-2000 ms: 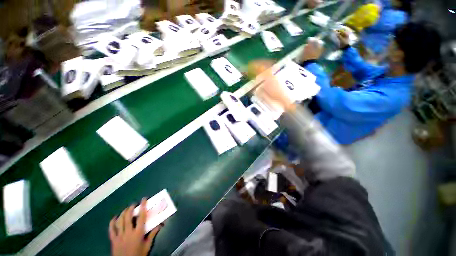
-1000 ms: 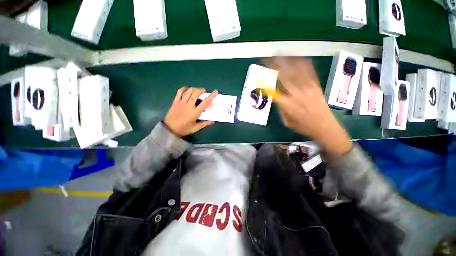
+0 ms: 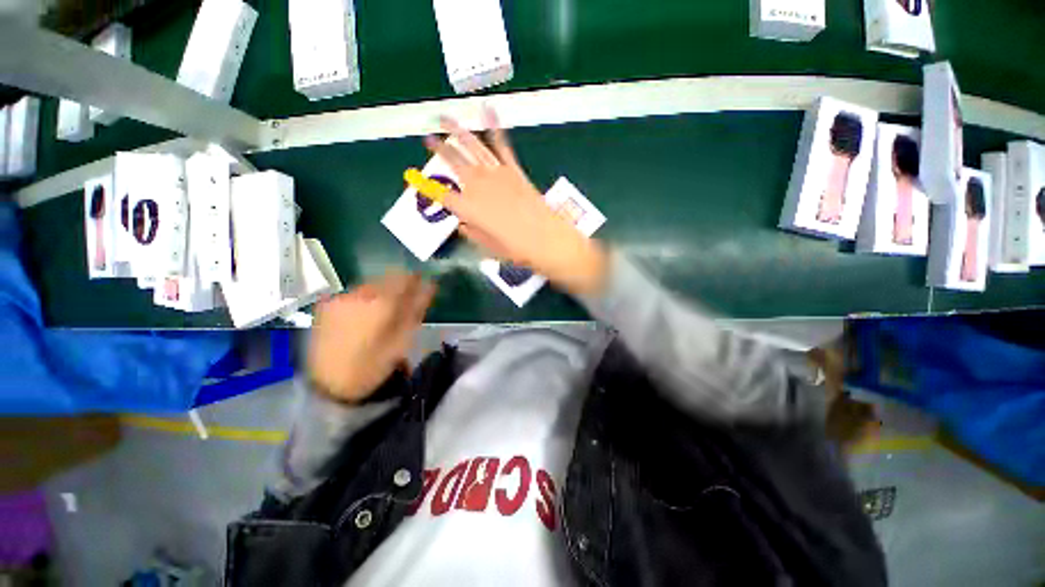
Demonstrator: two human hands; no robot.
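Observation:
A white watch box with a dark oval band picture (image 3: 414, 227) lies tilted on the green work surface. My right hand (image 3: 495, 195) reaches over it, fingers spread, with a yellow hand tool (image 3: 426, 187) held at the fingers above the box. A second white box (image 3: 576, 206) lies slanted under my right wrist, which hides its middle; a dark patch shows at its lower end. My left hand (image 3: 369, 335) is blurred at the front edge, left of and apart from the boxes; no object shows in it.
Upright and leaning boxes (image 3: 264, 241) cluster at the left by the metal post. Pink-strap watch boxes (image 3: 831, 172) and others overlap at the right. Behind the pale rail (image 3: 642, 101), white boxes (image 3: 323, 46) sit on the green belt. Blue smocks show at both sides.
My left hand has let go of its box and drawn back towards the front edge. My right hand has moved left across the surface. The oval-band box is now left of the other box.

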